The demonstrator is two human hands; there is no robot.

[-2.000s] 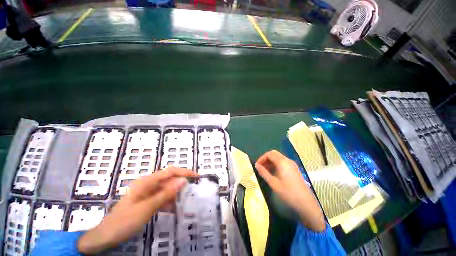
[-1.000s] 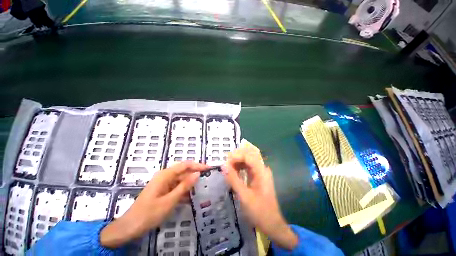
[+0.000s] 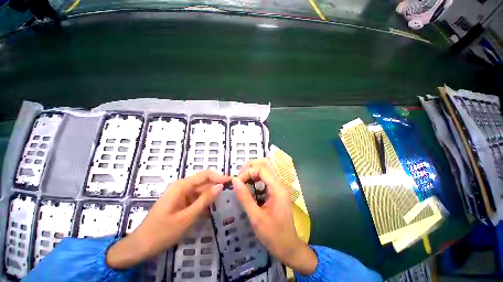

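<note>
A phone middle frame (image 3: 236,237), dark-rimmed and grey, is held tilted above the lower right of the blister tray (image 3: 69,154). My left hand (image 3: 179,212) grips its top left corner with thumb and fingers. My right hand (image 3: 267,206) has thumb and index finger at the frame's top edge, almost touching the left fingertips. Any small piece between the fingertips is too small to tell. White frames sit in most tray pockets; one upper pocket is plain grey. A pale yellow adhesive sheet (image 3: 288,175) lies at the tray's right edge, partly under it.
Striped yellow adhesive sheets (image 3: 375,193) with dark tweezers (image 3: 381,151) on them lie on a blue plastic bag (image 3: 416,175) to the right. Stacked trays (image 3: 480,137) with a brown cardboard edge stand at far right. A green conveyor belt (image 3: 220,60) runs behind; a fan (image 3: 424,11) is at top right.
My right hand has come left from beside the tray to the frame's top edge, and the fingertips have closed together. The view has shifted, so the bench sits higher in the picture.
</note>
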